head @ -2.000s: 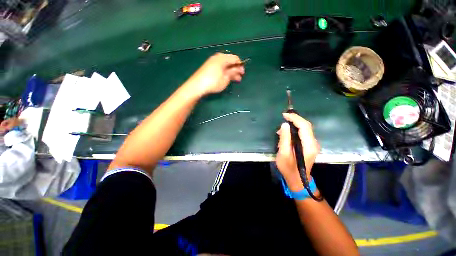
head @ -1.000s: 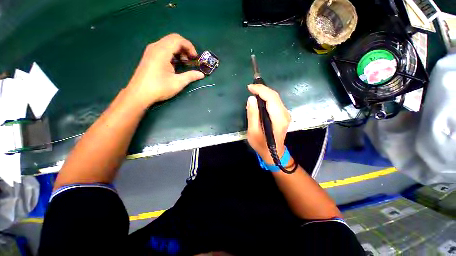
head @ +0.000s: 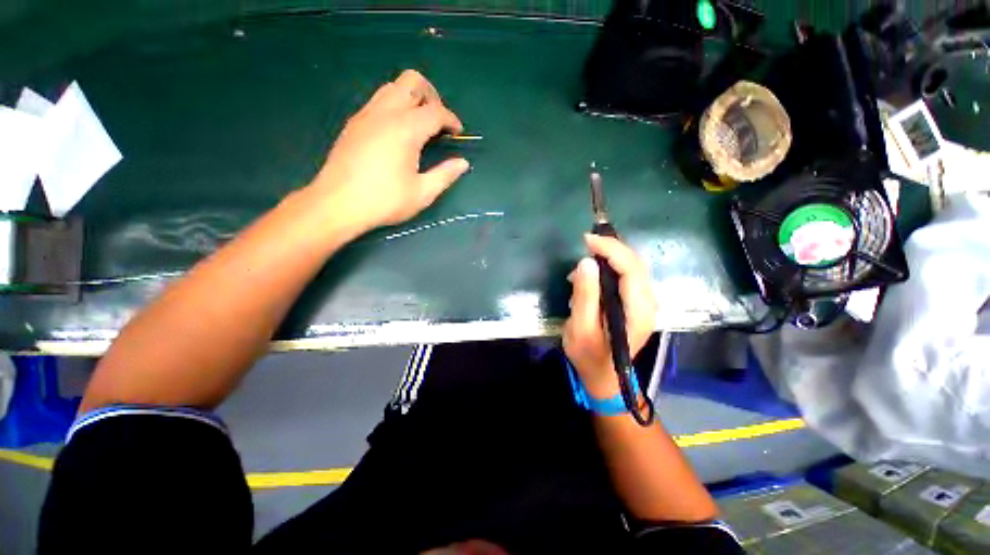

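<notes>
My left hand (head: 385, 163) is over the mat left of centre, its thumb apart from the curled fingers. A thin brass-coloured tool (head: 466, 138) sticks out to the right from under those fingers; the rest of it is hidden. No device unit shows in this hand. My right hand (head: 611, 309), with a blue wrist strap (head: 592, 397), holds a black soldering iron (head: 613, 309) like a pen. The iron's metal tip points away from me, above the mat and clear of other things. A thin pale solder strand (head: 445, 224) lies on the mat between the hands.
A round tan-rimmed pot (head: 745, 132) stands beyond a black fan (head: 816, 236) on the right. A black boxy item (head: 643, 65) is at the back. White papers (head: 78, 149) and a grey block (head: 51, 256) lie left. A person's pale sleeve (head: 923, 325) is at the right edge.
The small device unit held in my left hand a second ago no longer shows; the thumb has opened away from the fingers. The iron stays in my right hand. The camera view has shifted.
</notes>
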